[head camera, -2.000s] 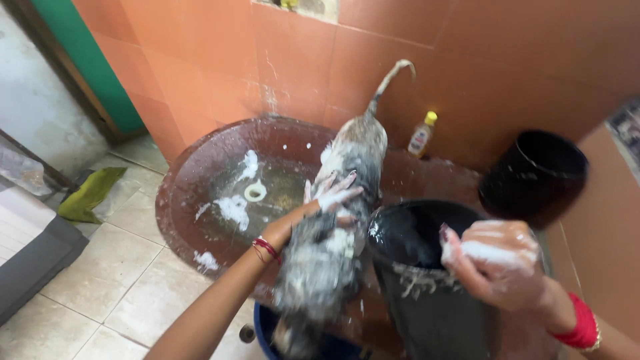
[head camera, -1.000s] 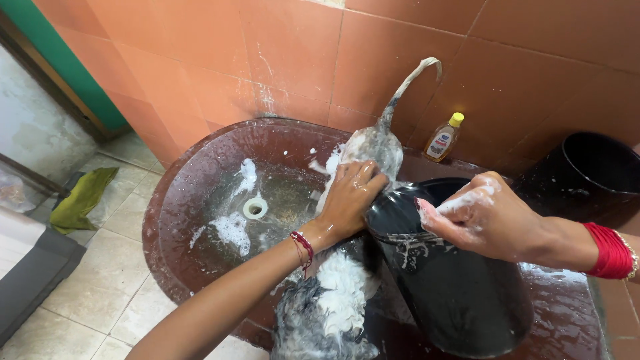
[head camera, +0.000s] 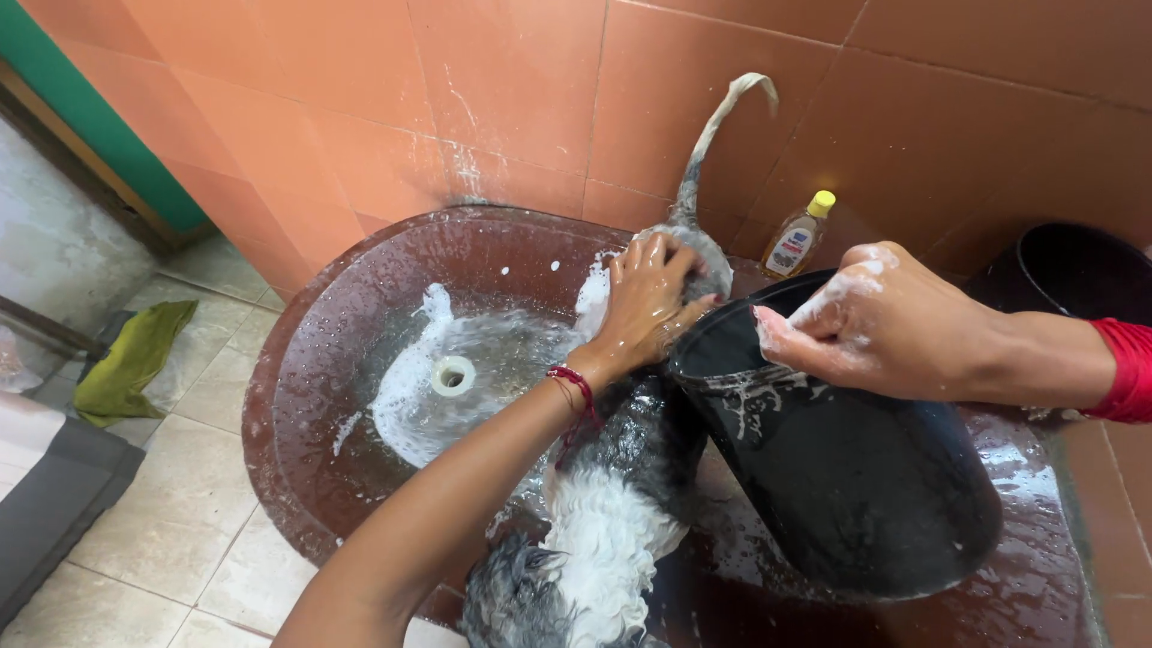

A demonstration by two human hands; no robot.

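A wet, soapy grey and white dog (head camera: 612,531) stands across the reddish-brown basin (head camera: 288,450), its thin tail raised against the wall. My left hand (head camera: 646,301) lies with spread fingers on its rump. My right hand (head camera: 855,328), with suds on it, grips the rim of a black plastic bucket (head camera: 864,486), which tilts toward the dog. Water runs over the basin floor around the pale drain ring (head camera: 453,376), beside white foam. The dog's head is not clearly visible at the bottom edge.
A clear bottle with a yellow cap (head camera: 794,243) stands by the orange tiled wall (head camera: 513,90). Behind my right forearm is another black bucket (head camera: 1080,270). A green cloth (head camera: 130,360) lies on the tiled floor at left.
My right hand has taken the bucket's rim and the bucket has gone from upright to tilted. My left hand has moved from the dog's back to its rump. Moving water now covers the basin floor.
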